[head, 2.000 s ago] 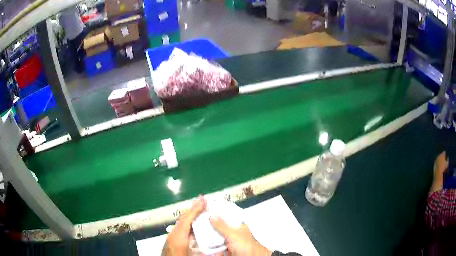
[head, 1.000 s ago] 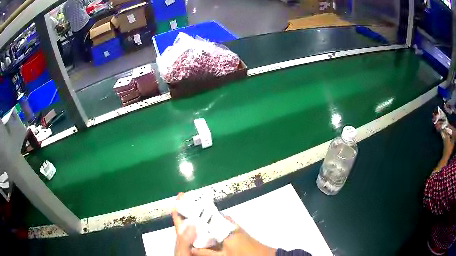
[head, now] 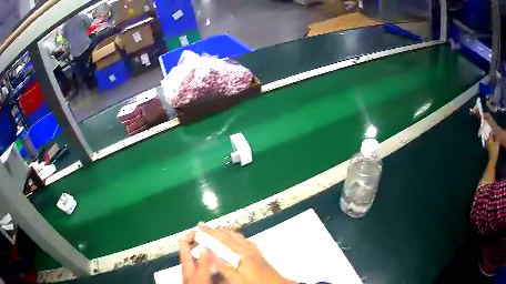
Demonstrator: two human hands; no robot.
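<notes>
My left hand (head: pixel 191 263) and my right hand (head: pixel 252 260) are together at the bottom centre, over a white sheet (head: pixel 302 244). Between them they hold a white object (head: pixel 217 248), of which a narrow side shows; it looks like a power adapter, and a cloth around it cannot be told apart. The fingers cover much of it. One white adapter (head: pixel 241 150) with its pins to the left lies on the green belt, and another white adapter (head: pixel 66 203) lies on the belt at the far left.
A clear bottle (head: pixel 362 180) with a white cap stands right of the sheet. The green belt (head: pixel 310 133) and its chipped rail (head: pixel 288 199) run beyond the bench. A carton of bagged parts (head: pixel 219 102) sits past the belt. A co-worker's checked sleeve (head: pixel 491 205) and hands are at right.
The belt adapter has moved right, and the left one has come further into view. The held object is turned to show a narrow side, with my right hand more over it.
</notes>
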